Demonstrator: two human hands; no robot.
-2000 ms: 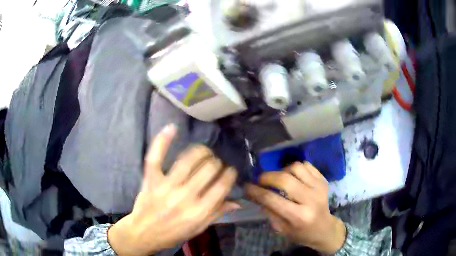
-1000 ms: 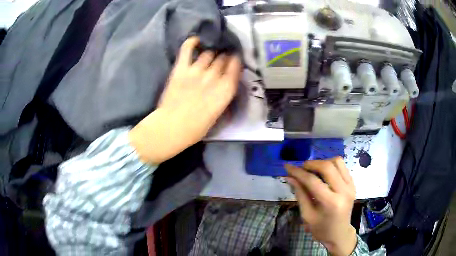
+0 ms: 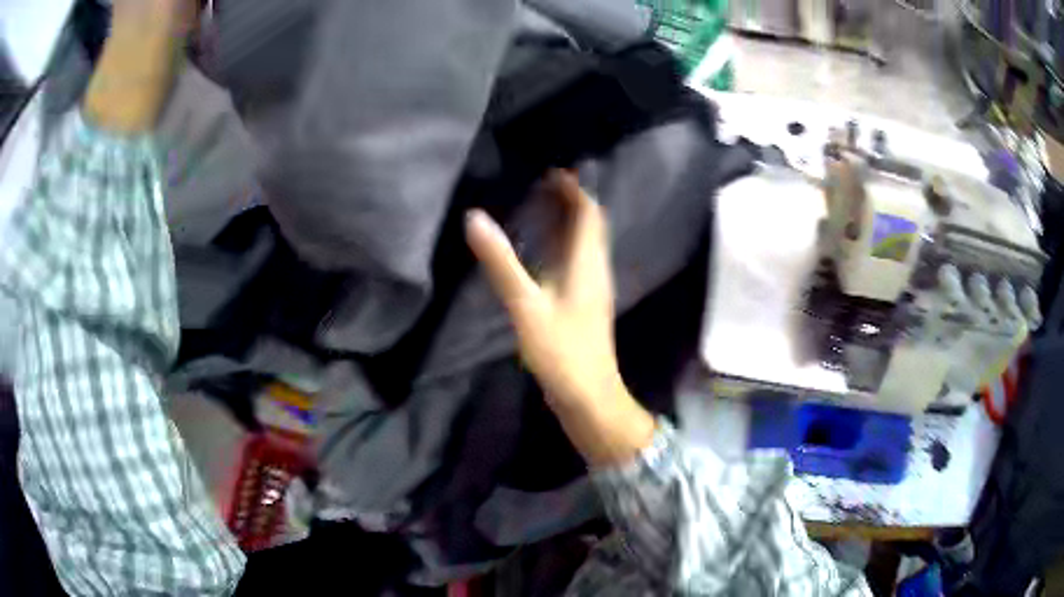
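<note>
A large heap of grey cloth [image 3: 373, 152] with black fabric [image 3: 560, 105] lies left of the machine and fills the middle of the view. My left hand [image 3: 146, 41] is at the top left, cut off by the picture's edge and blurred; its fingers and any hold on the cloth cannot be made out. My right hand [image 3: 566, 309] is over the heap with thumb and fingers apart, holding nothing that shows. The overlock machine [image 3: 893, 251] stands at the right, with no cloth visible under its needle area.
A blue tray [image 3: 858, 443] with a dark hole sits at the table edge below the machine. Red-orange loops [image 3: 998, 394] lie right of it. A red crate [image 3: 263, 490] is at the lower left. Green plastic [image 3: 700, 41] shows behind the heap. Dark garments [image 3: 1033, 466] hang at far right.
The view has shifted left, so the machine appears farther right. My left hand has moved to the far upper left. My right hand has gone from beside the blue tray to the cloth heap.
</note>
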